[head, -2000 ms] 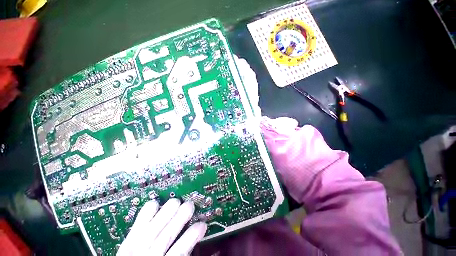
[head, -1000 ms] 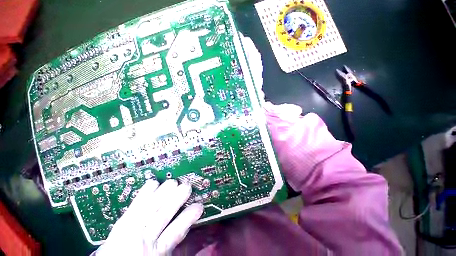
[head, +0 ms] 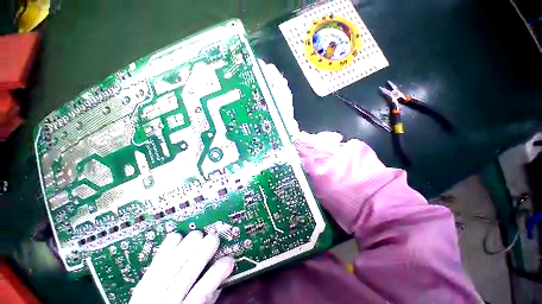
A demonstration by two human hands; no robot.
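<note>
A large green circuit board (head: 235, 133) is held tilted, solder side up, with bright glare on its silver areas. My right hand (head: 279, 101), in a white glove, is at the board's right edge and grips it. Most of this hand is hidden behind the board, and a pink sleeve runs down from it. My left hand (head: 184, 267), also gloved in white, lies on the lower part of the solder side. Its fingers are slightly apart and point up, and it grips nothing visible. The underside of the board is hidden.
A white dotted card with a yellow ring (head: 309, 77) lies right of the board on the dark green mat (head: 475, 77). Beside it are thin dark tweezers (head: 362, 111) and side cutters (head: 397, 119). Red foam pads (head: 18, 62) are at the left edge. A yellow item (head: 32, 15) is at upper left.
The board, card and tools all sit further left and slightly lower in the picture than one second ago, so the view has shifted. Both hands keep nearly the same places on the board.
</note>
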